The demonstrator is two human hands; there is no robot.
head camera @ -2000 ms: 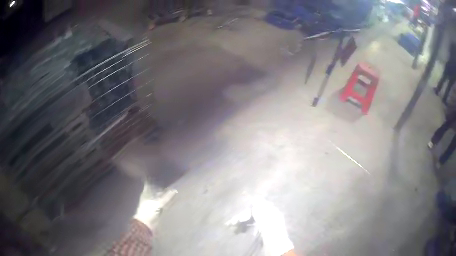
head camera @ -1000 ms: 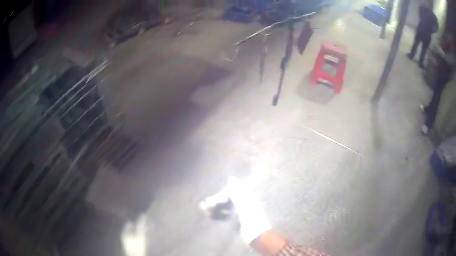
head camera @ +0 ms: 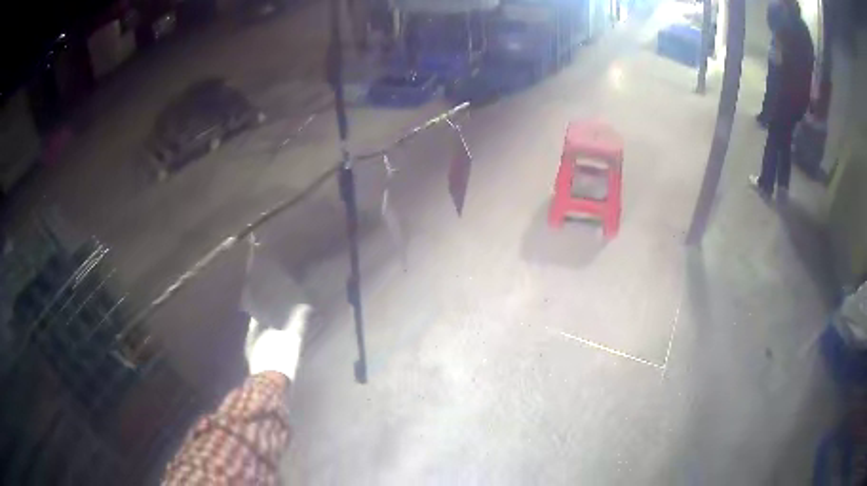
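My left hand, in a white glove with a red-and-white checked sleeve, reaches up from the lower left. Its fingertips are at the lower edge of a faint grey panel hanging from a long thin bar. Glare and blur hide whether the fingers grip it. A dark reddish panel hangs by thin wires near the bar's far end. A dark jointed upright rod meets the bar between them. My right hand is not in view.
A red stool stands on the floor beyond the bar. A grey mesh cage or rack is at the left. A dark post and a person in dark clothes are at the right. Blue crates lie at the back.
The view has shifted, bringing the bar and upright rod closer and lower in view. My left hand has risen to the grey panel. My right hand has left the picture.
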